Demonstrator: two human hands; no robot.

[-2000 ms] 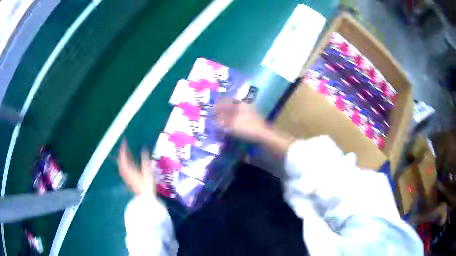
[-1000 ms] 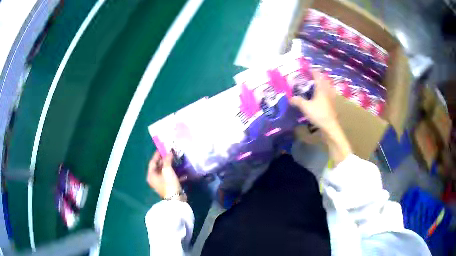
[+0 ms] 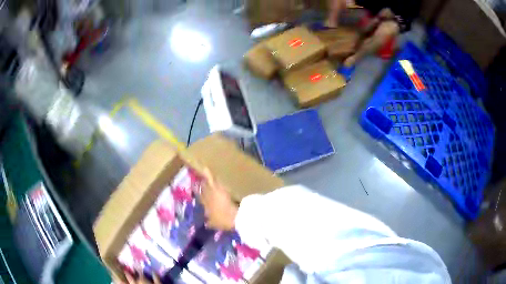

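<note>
An open brown shipping carton (image 3: 133, 194) lies at the lower left, flaps spread. Purple, pink and white retail boxes (image 3: 166, 213) stand in rows inside it, with a dark gap between rows. My right hand (image 3: 219, 205) is inside the carton at the far end of one row, its fingers against the boxes. My left hand (image 3: 138, 278) is at the bottom edge, mostly cut off; its fingertips show at the near end of the same row. The row lies between both hands. The picture is blurred.
Beyond the carton, a floor scale has a blue plate (image 3: 294, 138) and white display head (image 3: 219, 105). Sealed cartons (image 3: 313, 83) lie behind it. A blue pallet (image 3: 438, 133) is at right. The green bench (image 3: 83, 269) is at left. Part of another person (image 3: 335, 11) shows at the top.
The view has swung right from the bench and conveyor to the carton and floor. The row of retail boxes held between my hands above the bench is now inside the carton.
</note>
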